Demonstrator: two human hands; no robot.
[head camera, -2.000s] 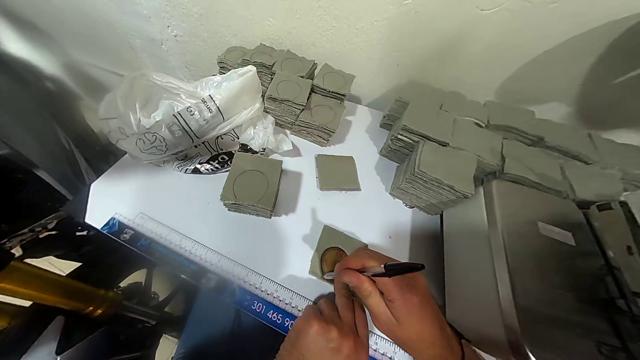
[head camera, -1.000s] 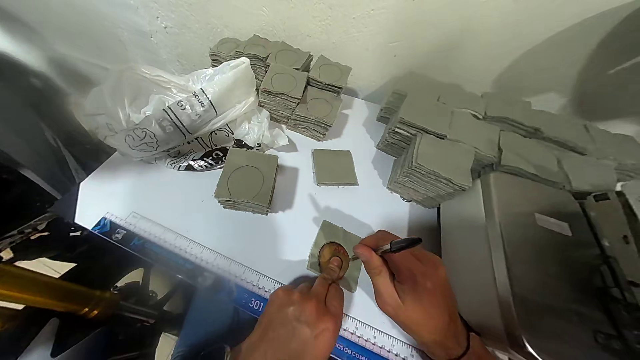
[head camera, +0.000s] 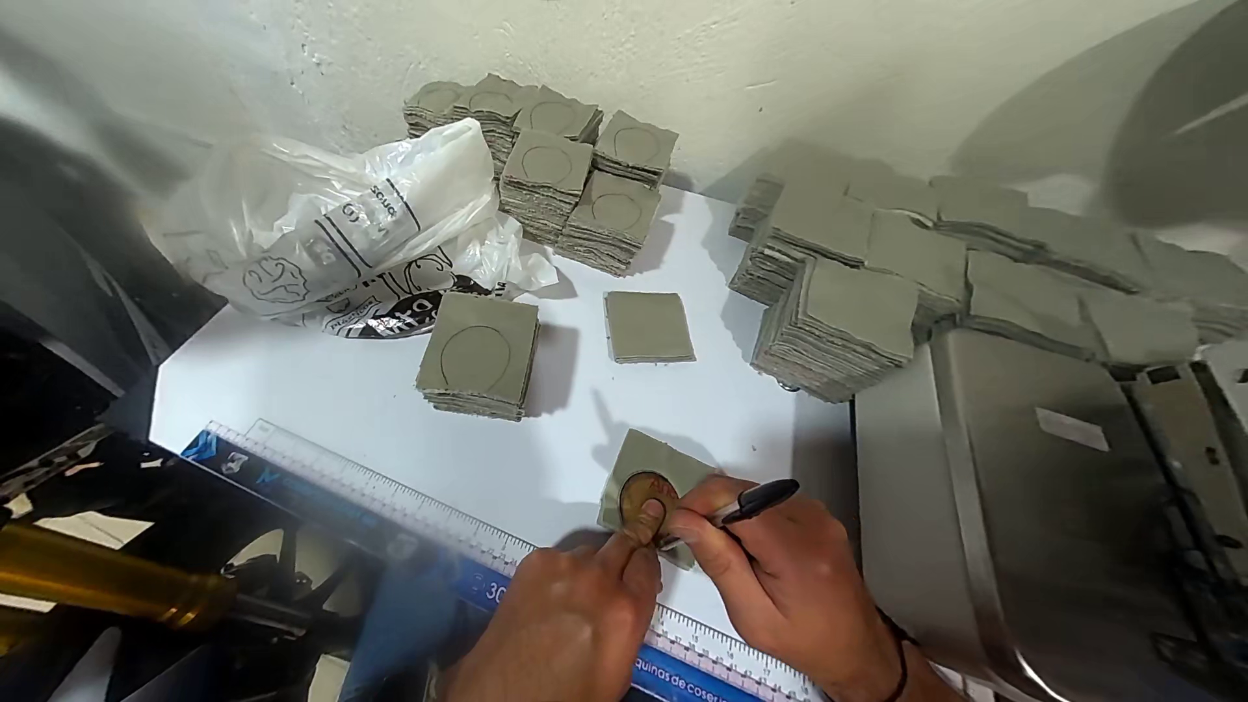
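Observation:
My left hand (head camera: 575, 614) presses a round brown disc (head camera: 646, 495) down on a square grey-green fabric piece (head camera: 639, 453) with its fingertips. In my right hand (head camera: 790, 575) is a pen with a black cap on its rear end (head camera: 756, 502); its tip is hidden by the fingers at the disc's right edge. Behind lies a thin stack of plain squares (head camera: 650, 328). To its left stands a thicker stack (head camera: 478, 356) whose top square bears a drawn circle.
More circle-marked stacks (head camera: 546, 164) stand by the wall beside a printed plastic bag (head camera: 361, 229). Plain square stacks (head camera: 858, 302) fill the back right, near a grey metal casing (head camera: 1053, 487). A clear ruler (head camera: 390, 487) lies along the white table's (head camera: 244, 370) front edge.
My right hand with the pen has moved around the disc, from its upper right two seconds ago to its lower right now. My left fingertips remain on the disc.

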